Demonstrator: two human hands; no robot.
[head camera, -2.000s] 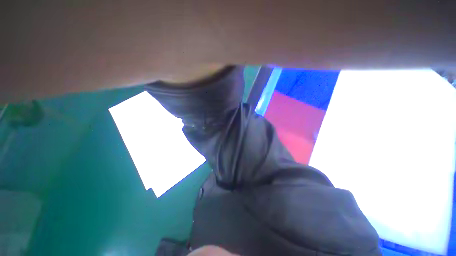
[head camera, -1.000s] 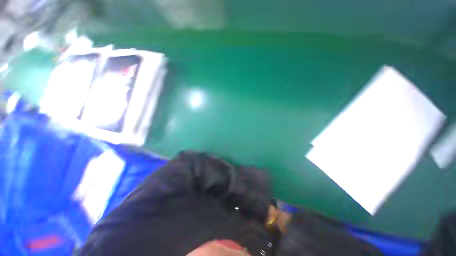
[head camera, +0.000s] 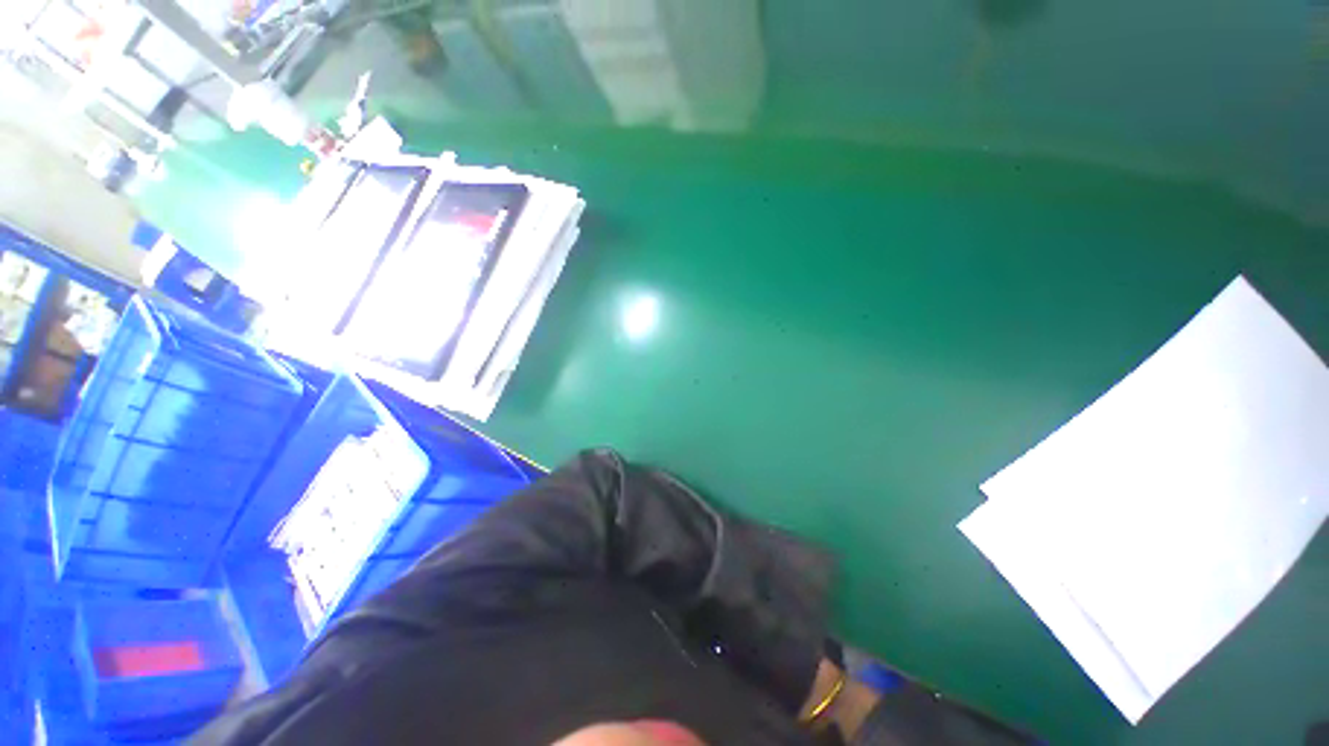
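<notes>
Two overlapping white sheets (head camera: 1188, 488) lie on the green bench (head camera: 816, 335) at the right. My left arm, in a shiny black sleeve (head camera: 583, 568), crosses the lower middle. The wrist has a thin yellow band. Only the wrist and perhaps a little of my left hand (head camera: 857, 705) show at the bottom edge; its fingers are hidden, apparently behind another dark sleeve (head camera: 940, 724). My right hand is not in view. Neither hand is seen touching the sheets.
Glossy black panels (head camera: 459, 262) lie on white layers at the back left, glaring. Blue bins (head camera: 175, 452) stand beside the bench at the left. One bin holds white pieces (head camera: 347, 510), another a red patch (head camera: 150, 659). A small bottle-like object (head camera: 324, 142) stands beyond the panels.
The large blurred shape across the top two seconds ago is gone. Since one second ago the view has shifted and sharpened; the panels and sheets sit farther right and the bins show more fully.
</notes>
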